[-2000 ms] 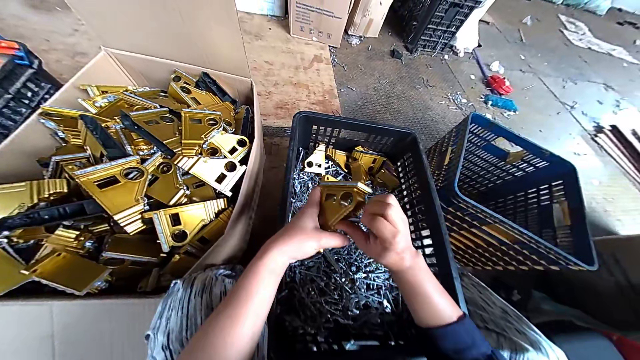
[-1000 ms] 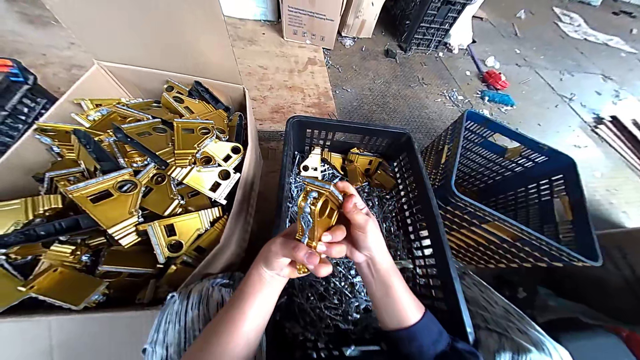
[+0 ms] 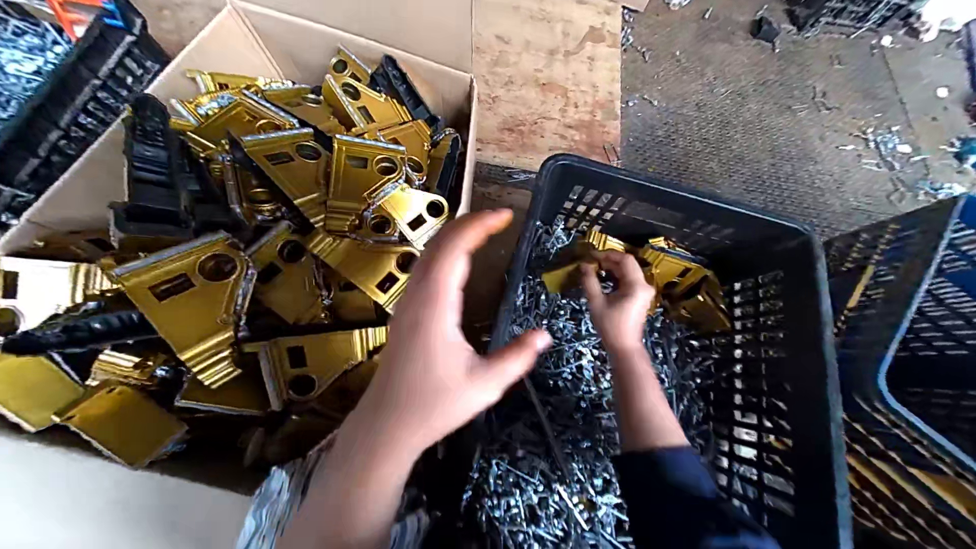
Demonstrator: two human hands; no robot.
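My left hand (image 3: pixel 438 343) is raised over the gap between the carton and the black crate, its fingers spread and nothing in it. My right hand (image 3: pixel 621 301) is down in the black plastic crate (image 3: pixel 827 366), its fingertips closed on a gold-coloured part (image 3: pixel 563 277) near the far left corner. More gold-coloured parts (image 3: pixel 679 274) lie just right of that hand. Small silvery metal pieces (image 3: pixel 579 343) fill much of the crate beneath. At left, the cardboard carton (image 3: pixel 471 137) is heaped with gold parts (image 3: pixel 187 293) with round and rectangular holes, and a few black ones (image 3: pixel 149 160).
A blue-rimmed plastic crate (image 3: pixel 888 366) stands against the right side of the black one. Another dark crate (image 3: pixel 84 99) with silvery pieces is at the upper left. Beyond lie a wooden board (image 3: pixel 545 84) and a patterned metal floor (image 3: pixel 709 114) with scattered scraps.
Both hands held a gold part over the crate before. Now they are apart: my left hand is empty further left, and my right hand has gone down to the crate's far corner. The view has shifted left.
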